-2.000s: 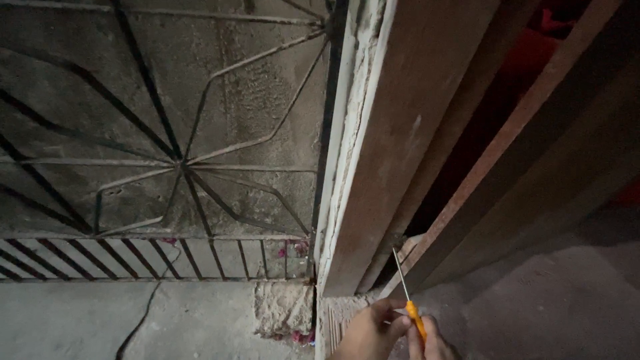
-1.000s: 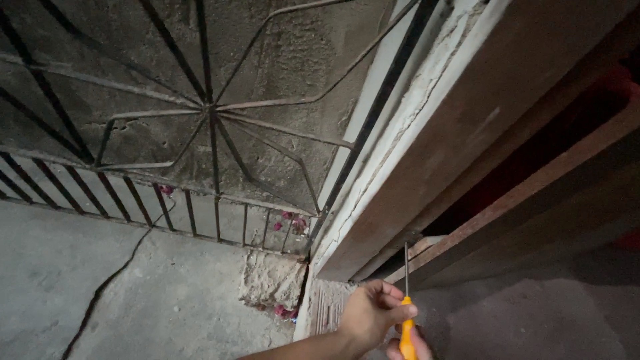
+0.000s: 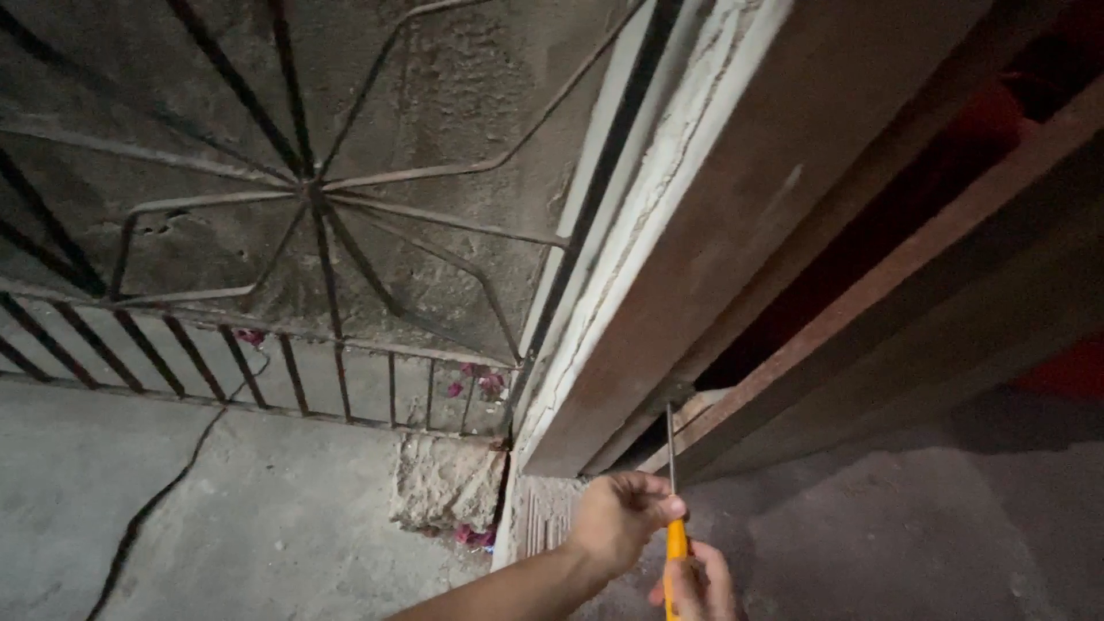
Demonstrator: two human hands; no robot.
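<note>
A screwdriver with a yellow handle points upward, its thin metal shaft reaching the gap between a brown door frame and the edge of a wooden door. My left hand pinches the upper end of the handle, where the shaft begins. Lower down, my right hand is wrapped around the handle. The tip lies near a small metal piece low in the gap; whether it touches cannot be told.
A metal grille gate stands at the left over a cracked concrete floor. A rough concrete block lies by the cracked white door surround, with pink petals nearby. Something red shows behind the door gap.
The view has shifted and tilted. Both hands stay on the screwdriver, which leaned to the left two seconds ago and stands more upright in the view now.
</note>
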